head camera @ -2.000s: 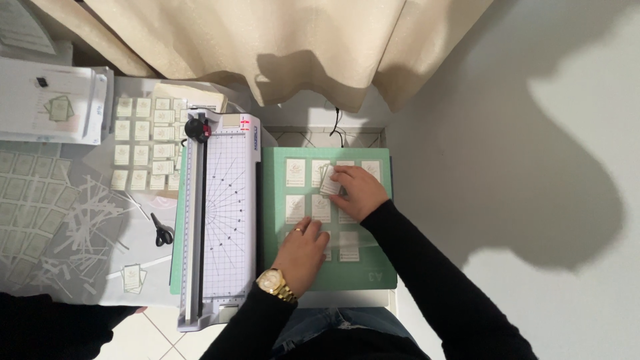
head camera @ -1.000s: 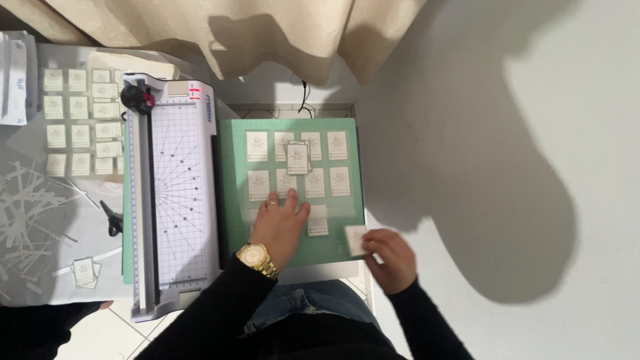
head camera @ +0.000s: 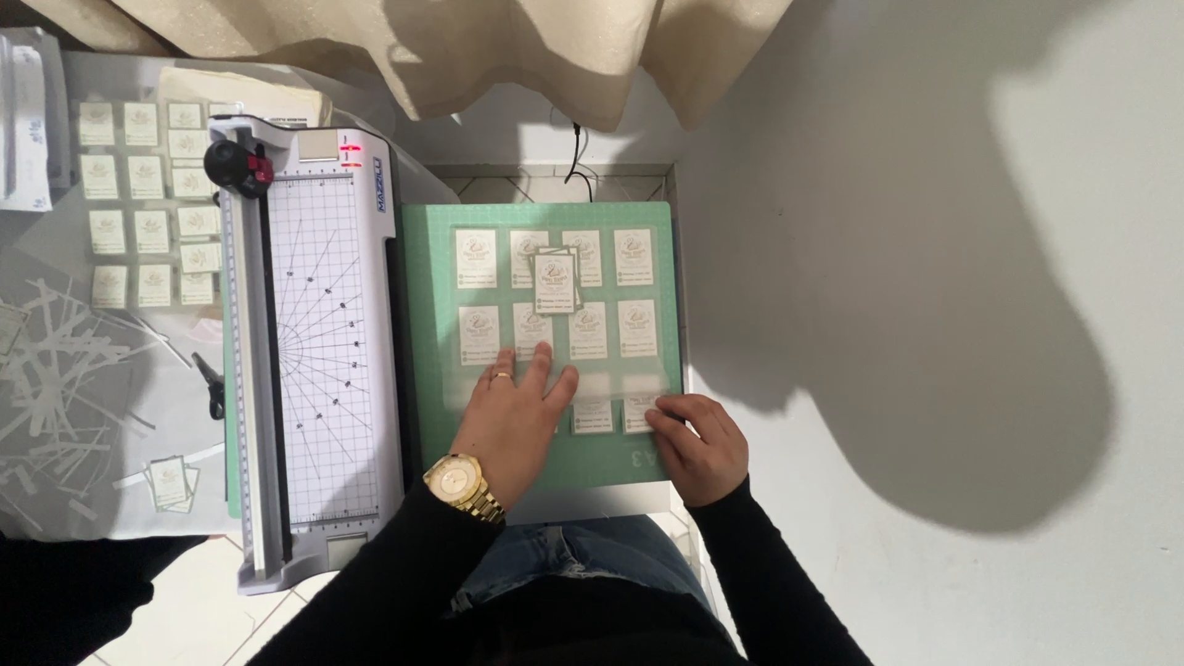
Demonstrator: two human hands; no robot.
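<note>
A clear laminating sheet (head camera: 546,294) with rows of small printed cards under it lies on a green cutting mat (head camera: 564,472). My left hand (head camera: 518,407) rests on the sheet, fingers spread, over its lower part. A small stack of cards (head camera: 555,284) lies on top between the upper rows. With bent fingers my right hand (head camera: 698,444) holds a card (head camera: 638,414) by its right edge, at the lower right, partly under the sheet's film. Beside it on the left is another card (head camera: 592,416), and a further one is mostly hidden by my left hand.
Left of the mat stands a paper trimmer (head camera: 324,351) with its sliding cutter head (head camera: 239,168). Farther left are laminated cards (head camera: 151,231), paper strips (head camera: 55,398), black-handled scissors (head camera: 215,387) and a small card pile (head camera: 170,483). A curtain (head camera: 555,46) hangs behind; a wall (head camera: 925,277) is at right.
My right hand has gone from the stack on the upper cards to the lower right corner, where the card it carried now lies partly under the film. My left hand stays on the sheet.
</note>
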